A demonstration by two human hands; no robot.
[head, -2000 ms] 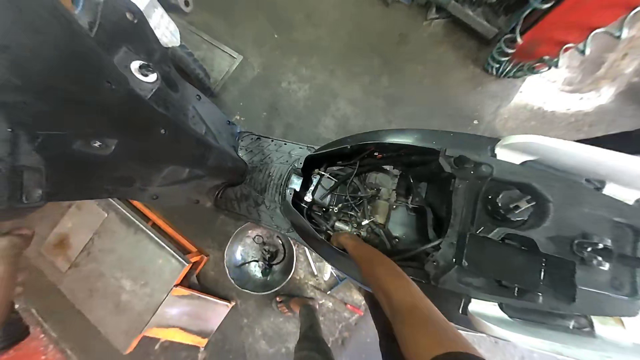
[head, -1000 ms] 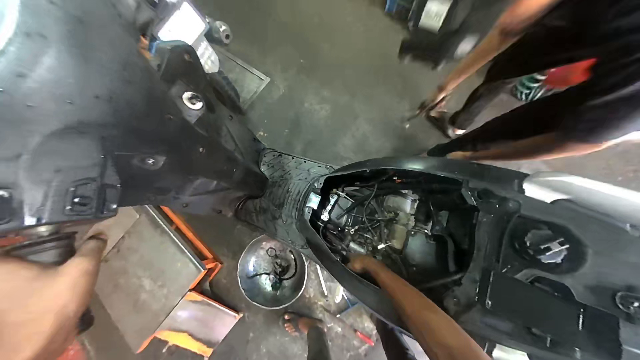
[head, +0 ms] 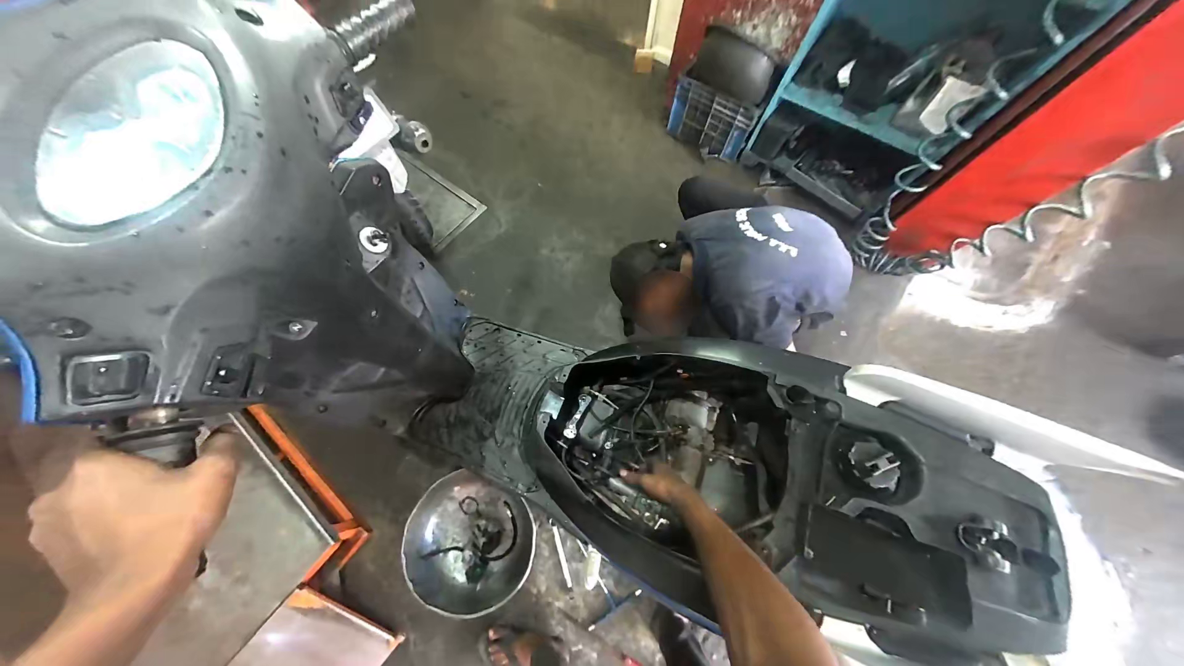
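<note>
A scooter stands with its seat off, the engine bay (head: 647, 435) open under the black body panel. My left hand (head: 129, 499) is wrapped around the black left handlebar grip (head: 159, 442), below the instrument cluster (head: 129, 134). My right hand (head: 661, 483) reaches into the engine bay, fingers at cables and metal engine parts; whether it holds anything cannot be made out. The ignition lock (head: 375, 240) sits on the front panel above the ribbed floorboard (head: 509, 370). Behind the bay is the round fuel filler cap (head: 872, 464).
A metal bowl (head: 428, 592) with black parts stands on the floor beside tools (head: 562, 557). A person (head: 772, 268) crouches at the scooter's far side. An orange-edged metal platform (head: 250, 546) lies at lower left. Blue shelving (head: 856, 120), a crate (head: 710, 118) and a coiled air hose (head: 1027, 222) are at upper right.
My left hand has come onto the handlebar grip. The person on the far side, standing one second ago, is now crouched by the scooter. My right hand stays in the engine bay.
</note>
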